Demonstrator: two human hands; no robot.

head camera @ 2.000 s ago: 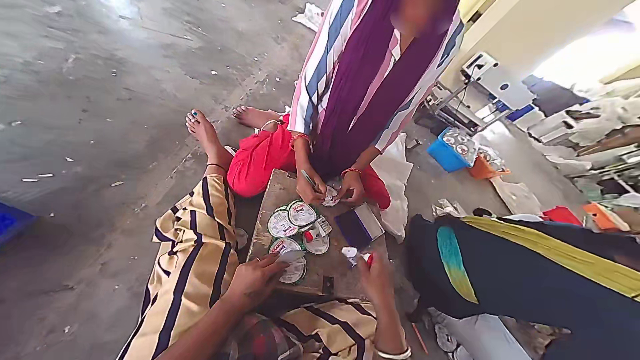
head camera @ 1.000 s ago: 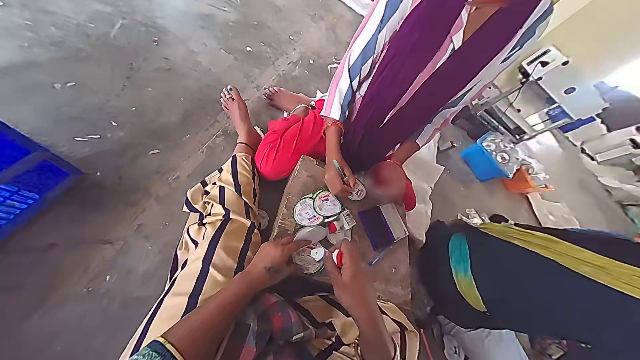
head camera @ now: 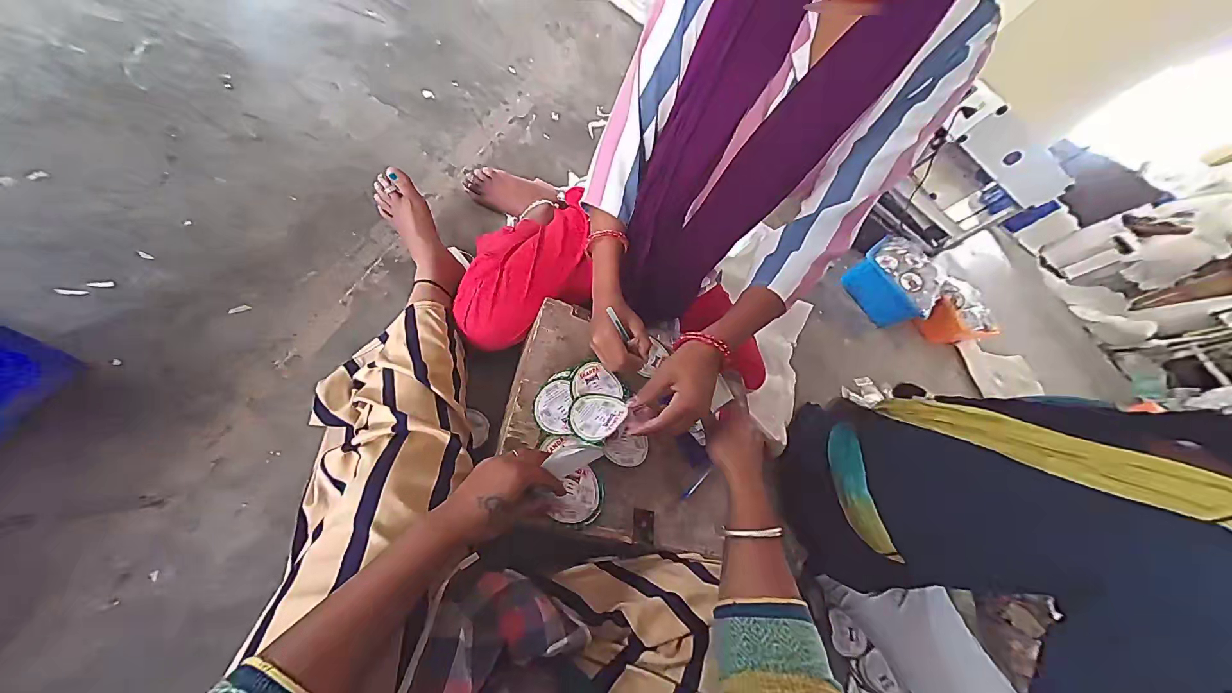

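Several round printed labels with green rims lie overlapping on a low wooden board. Between its fingers my left hand holds a pale, thin disc, just above the lower labels. My right hand reaches to the board's right side, over a dark blue pad, partly hidden; what its fingers touch cannot be told. A blue pen lies near my right wrist. Across the board, a co-worker's hand holds a pen at a small label, while their other hand is stretched over the labels.
The co-worker sits close across the board, with a foot at the left. Another person in dark clothing is close at the right. Beyond stand a blue basket and an orange one. A blue crate is at the left edge.
My right hand has moved away from my left one, toward the blue pad; the red-and-white item it held is no longer visible. The co-worker's bangled hand now reaches over the labels.
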